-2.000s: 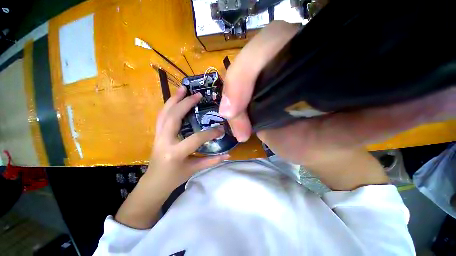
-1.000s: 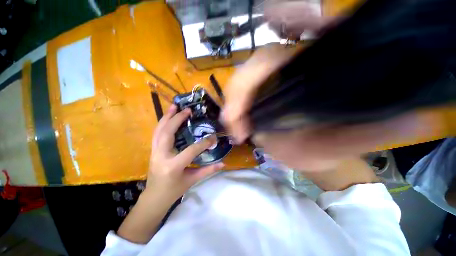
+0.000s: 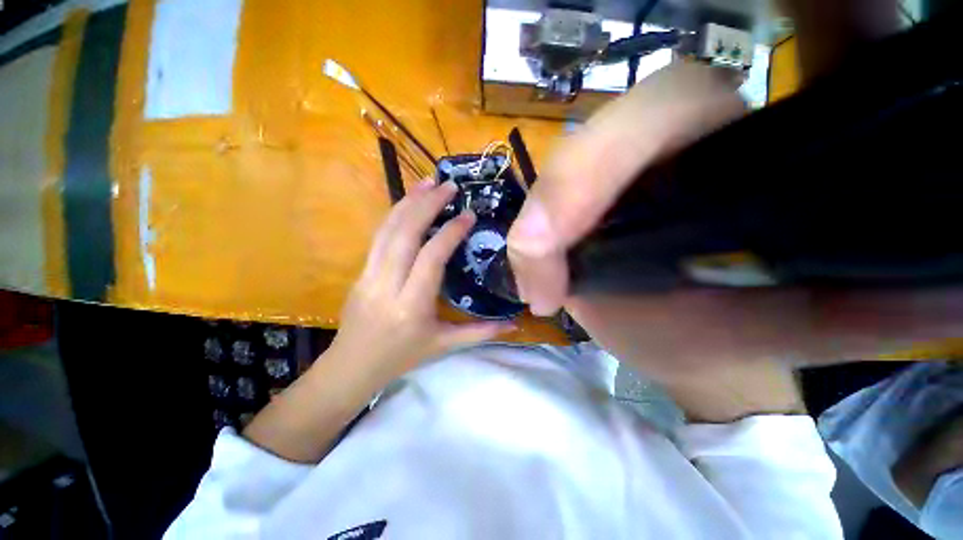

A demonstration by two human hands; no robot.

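Observation:
The appliance housing [image 3: 485, 276], a round-ended black shell with a white toothed disc and thin wires at its narrow far end, lies on the orange bench. My left hand [image 3: 407, 264] holds its left side, fingertips on the narrow part and thumb near the round rim. My right hand [image 3: 591, 200] is closed around the electric screwdriver [image 3: 760, 200], a large black blurred cylinder. Its lower end is at the right side of the round part. The tip and any screw cannot be made out.
The screw feeder [image 3: 570, 47] stands on the bench's far edge. Two black strips flank the housing; the left strip [image 3: 392, 171] lies beside a sleeved cable with a pale end connector [image 3: 340, 73]. A white sheet [image 3: 192, 58] is stuck on the orange bench [image 3: 275, 222]. A plastic bag [image 3: 898, 443] shows at lower right.
The view has shifted, so bench and housing appear further right. My left index finger or thumb no longer lies over the white disc. The right hand still holds the screwdriver at the housing.

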